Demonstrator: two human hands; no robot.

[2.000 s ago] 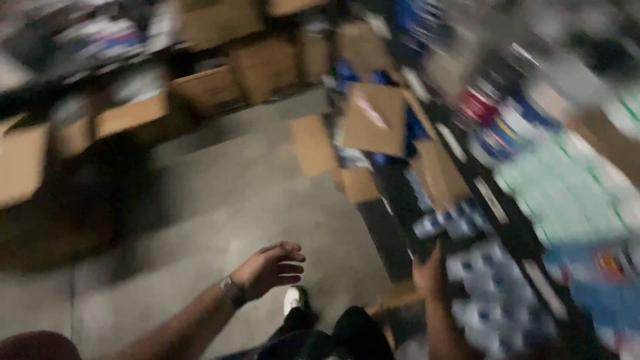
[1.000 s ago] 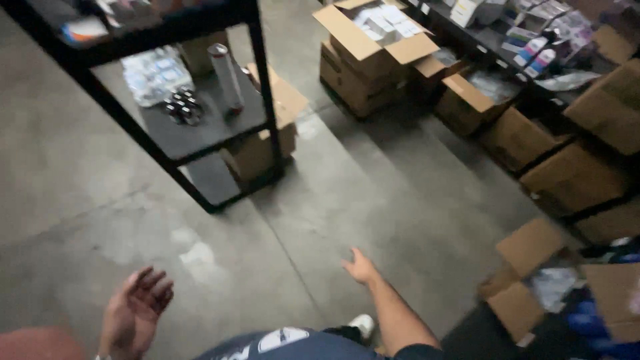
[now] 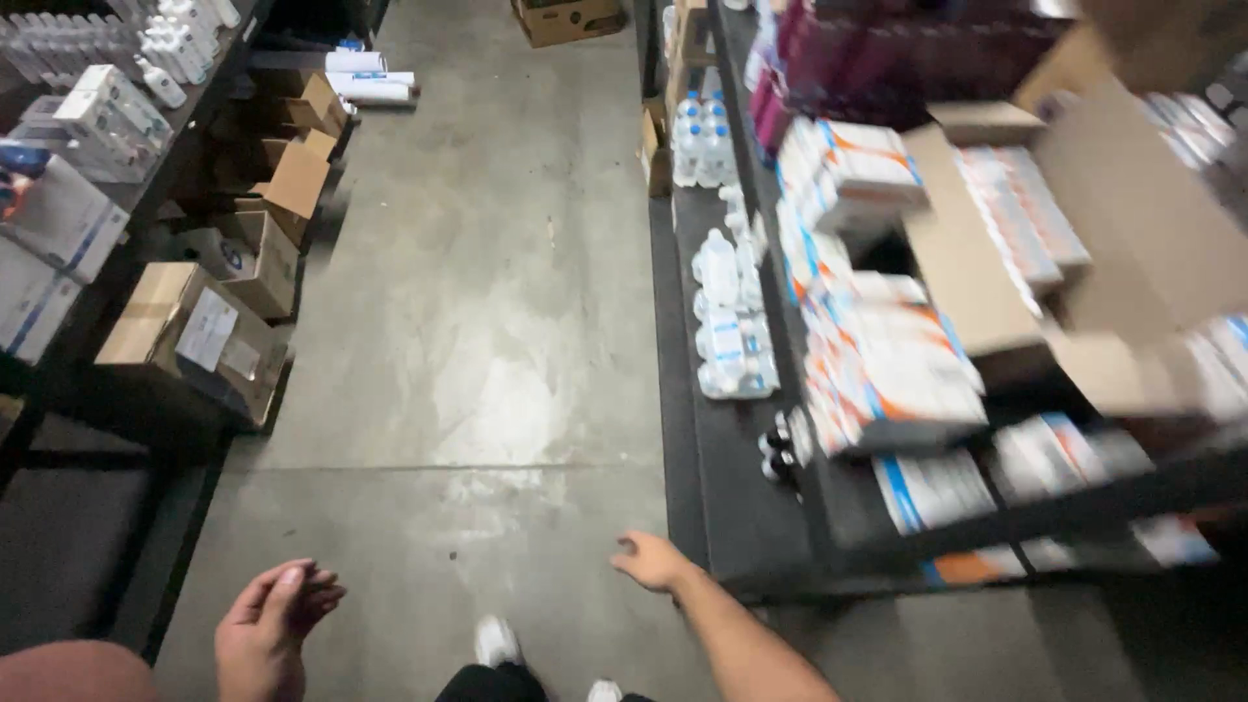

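My left hand (image 3: 278,619) hangs in the air at the lower left, over the concrete floor, its fingers loosely curled and nothing seen in it. My right hand (image 3: 651,562) hangs near the front corner of the right-hand shelving, with bent fingers and nothing visible in it. Beyond it on the lower shelf stand clear plastic bottles (image 3: 726,361) and, closer, a few small dark bottles (image 3: 777,453). White and orange boxes (image 3: 897,361) are stacked on the upper shelf beside an open cardboard box (image 3: 1121,214); these are blurred.
A concrete aisle (image 3: 497,292) runs ahead between two black shelving units. Along its left side are a taped cardboard box (image 3: 151,317), an open carton (image 3: 268,273) and white rolls (image 3: 375,88). Another cardboard box (image 3: 570,19) lies on the floor at the far end.
The view has swung from a black rack and open cartons to an aisle between shelves. Both hands remain raised in front of me, with nothing seen taken hold of.
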